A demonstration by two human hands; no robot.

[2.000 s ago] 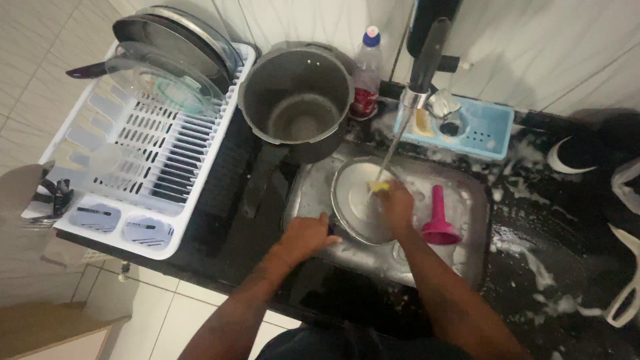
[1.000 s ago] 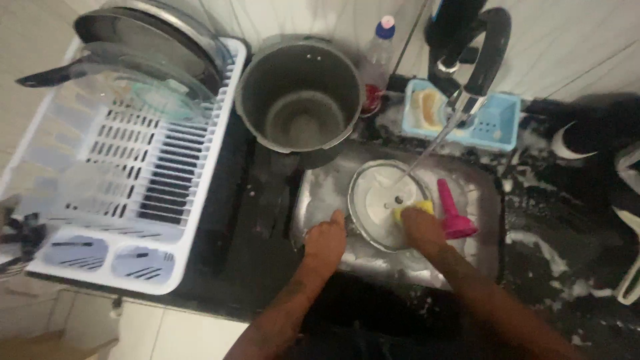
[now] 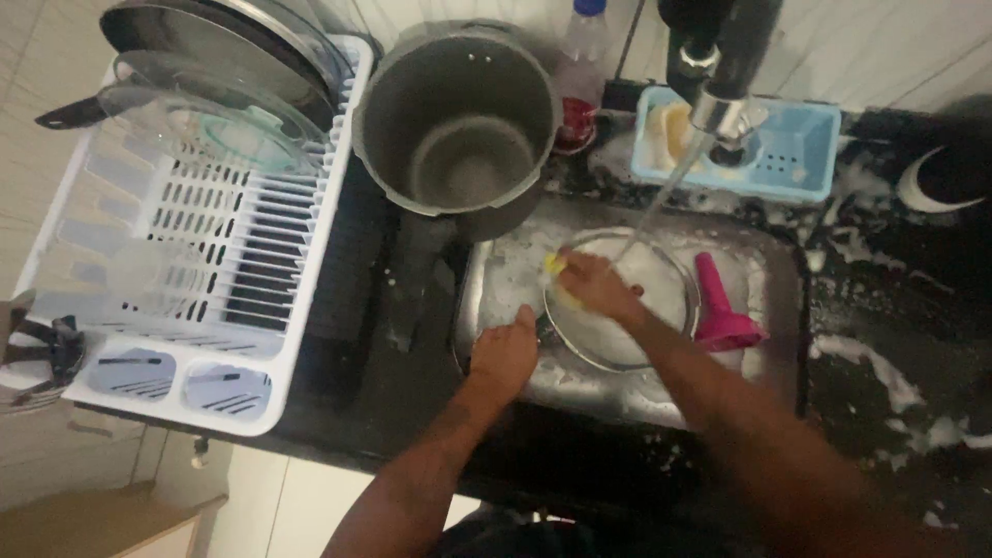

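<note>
A round lid [image 3: 612, 341], pale with a metal rim, lies in the steel sink [image 3: 496, 271] under running water from the faucet [image 3: 721, 112]. My right hand [image 3: 597, 287] presses a yellow sponge [image 3: 555, 262] on the upper left part of the lid. At the lid's left edge is my left hand [image 3: 505, 346], thumb pointing up; whether it grips something is hidden. A pink funnel [image 3: 717, 302] lies in the sink to the right of the lid.
A deep metal pot [image 3: 457, 132] stands left of the sink, beside a bottle [image 3: 581, 77] with red liquid. Behind the sink sits a blue tray [image 3: 806, 155]. A white dish rack [image 3: 310, 302] at left holds lids and a pan. Suds dot the black counter [image 3: 860, 403].
My right hand has moved the sponge from the lid's right side to its upper left. The left hand stays near the lid's left edge.
</note>
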